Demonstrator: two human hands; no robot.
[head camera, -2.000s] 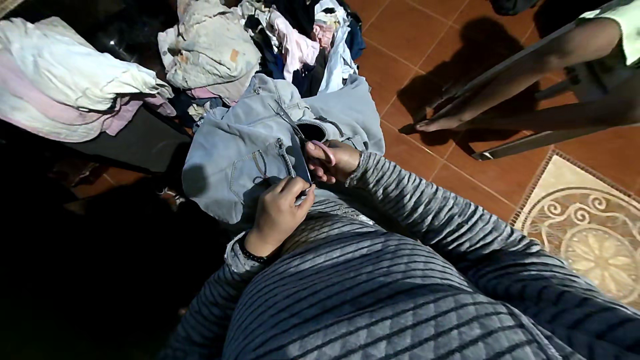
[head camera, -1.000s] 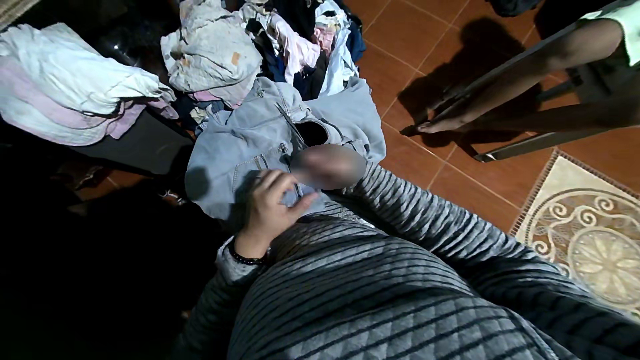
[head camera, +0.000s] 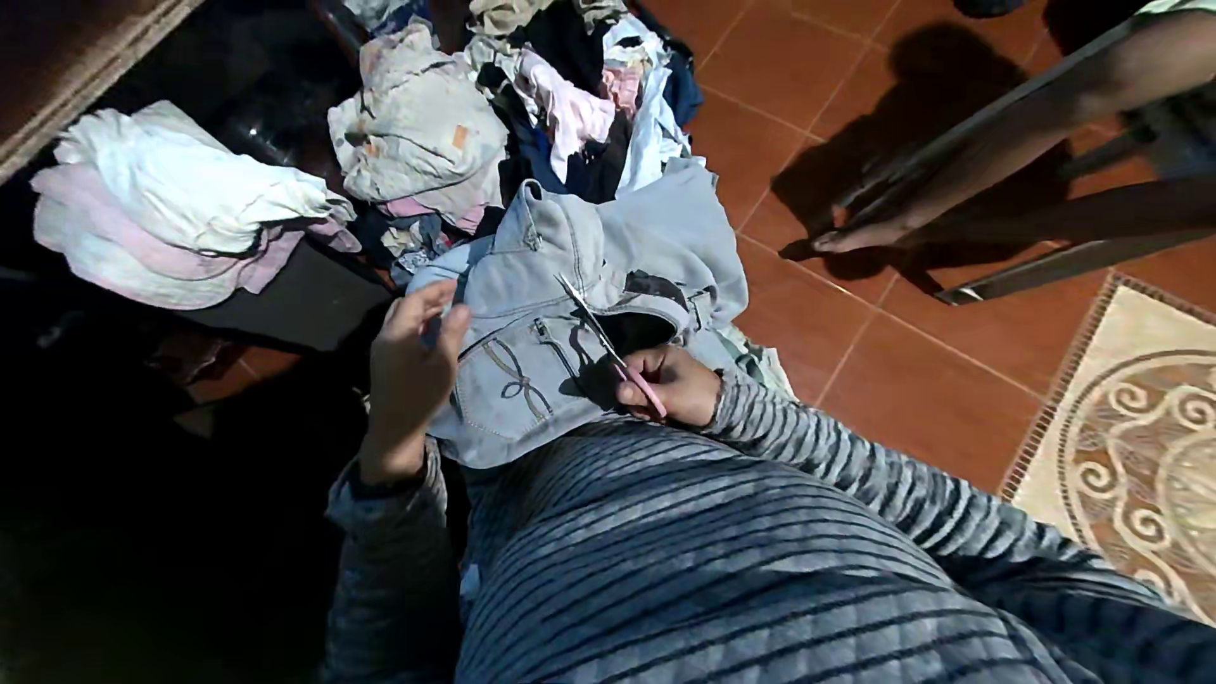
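A light grey-blue denim garment (head camera: 503, 380) with a stitched pocket and a zip lies spread in front of my body. My right hand (head camera: 676, 383) holds a pair of scissors (head camera: 608, 342) with pink handles; the blades point up and to the left over the denim. My left hand (head camera: 410, 375) is raised at the garment's left edge, fingers apart, with nothing seen in it. A dark opening in the denim shows just above my right hand.
Several crumpled clothes (head camera: 565, 104) are heaped beyond the denim. White and pink cloths (head camera: 180, 209) lie on a dark surface at the left. At the right, another person's bare foot (head camera: 864, 236) rests by a chair leg on the tiled floor (head camera: 798, 313), near a patterned mat (head camera: 1121, 427).
My left hand has moved away from my right hand, to the left and up. The scissors now show plainly over the denim, still in my right hand.
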